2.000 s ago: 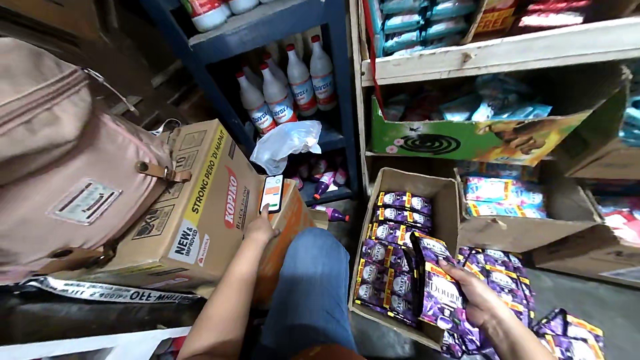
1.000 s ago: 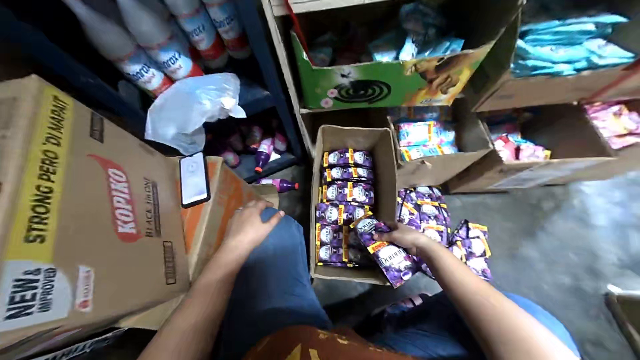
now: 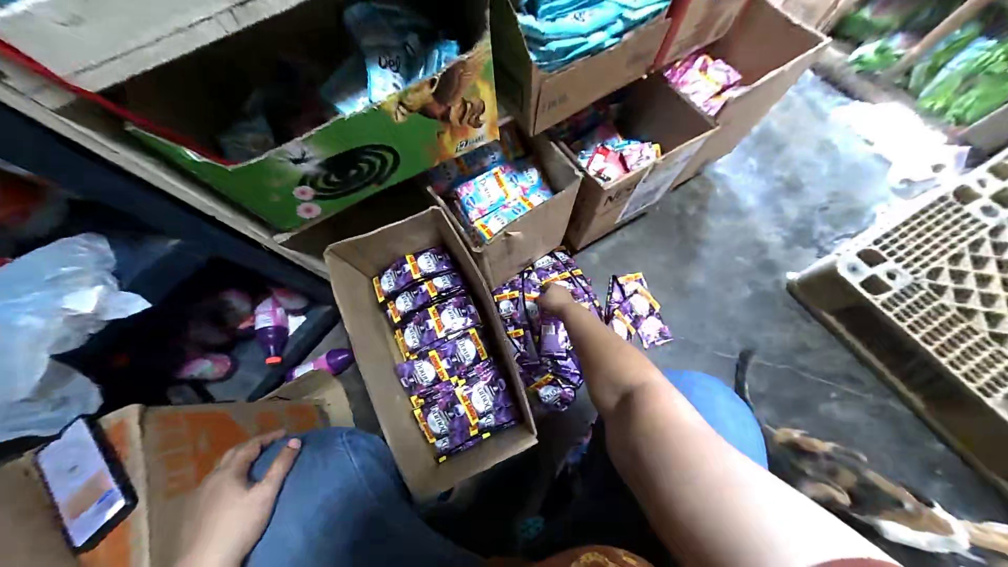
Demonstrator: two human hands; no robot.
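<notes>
An open cardboard box [image 3: 358, 315] holds rows of purple Downy sachets [image 3: 441, 323]. To its right, more purple sachets [image 3: 551, 346] lie piled on the floor, with a small separate bunch [image 3: 638, 311] beside them. My right hand [image 3: 557, 302] is on the upper part of that pile; its fingers are mostly hidden, so its grip cannot be made out. My left hand [image 3: 240, 488] rests on my knee with nothing in it, thumb and fingers apart. A smartphone [image 3: 85, 484] with a lit screen lies on a carton left of that hand.
Boxes of blue sachets [image 3: 508, 256] and red and pink packets [image 3: 606, 201] stand beyond. A green carton [image 3: 315, 177] sits on the shelf above. Plastic bag [image 3: 55, 315] and purple bottles [image 3: 270, 327] are at left. A plastic crate [image 3: 913, 307] and a cat [image 3: 882, 496] are at right.
The view has swung right. My right hand, which held purple sachets by the box's edge, is now at the floor pile. My left hand has gone from the phone to my knee.
</notes>
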